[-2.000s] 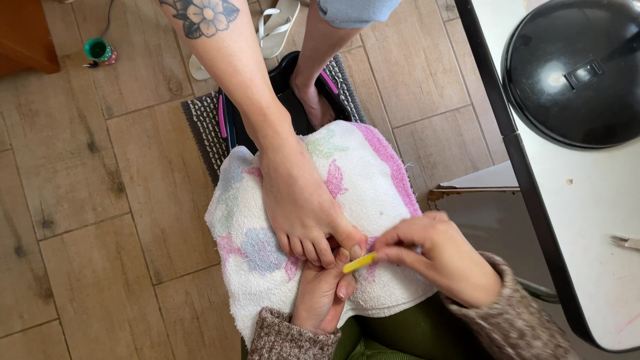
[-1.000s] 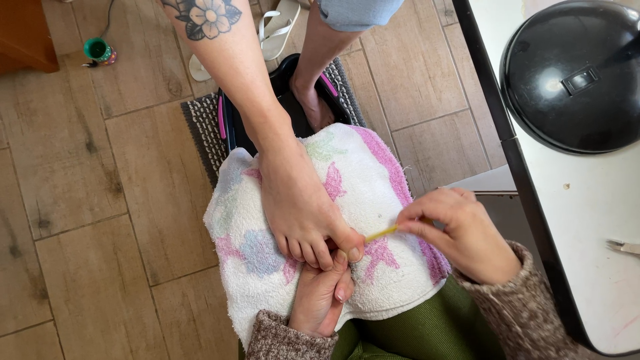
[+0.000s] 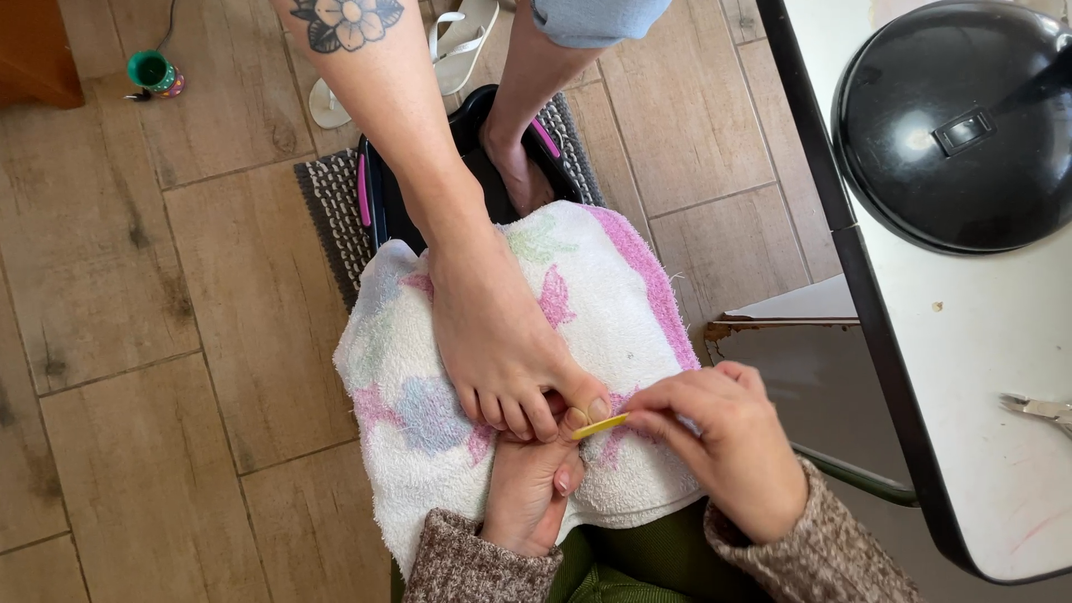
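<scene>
A person's bare foot (image 3: 502, 327) rests on a white terry towel (image 3: 636, 494) with pink, blue and green patterns, spread over my lap. From below, my left hand (image 3: 536, 486) holds the foot's big toe, with my thumb beside its tip. My right hand (image 3: 729, 444) pinches a thin yellow nail file (image 3: 601, 426) between thumb and fingers. The file lies across the tip of the big toe, its far end near my left thumb. Part of my left hand's fingers is hidden behind the toes.
The person's other foot (image 3: 523, 180) stands in a black foot basin (image 3: 389, 205) on a woven mat (image 3: 322, 201). White flip-flops (image 3: 459, 63) lie behind. At right, a white table (image 3: 938, 352) with a black edge bears a round black lamp head (image 3: 955, 126) and metal nippers (image 3: 1038, 408).
My right hand has moved slightly; one second ago the file pointed at the side of the big toe, and now it lies across its tip. My left hand keeps its hold.
</scene>
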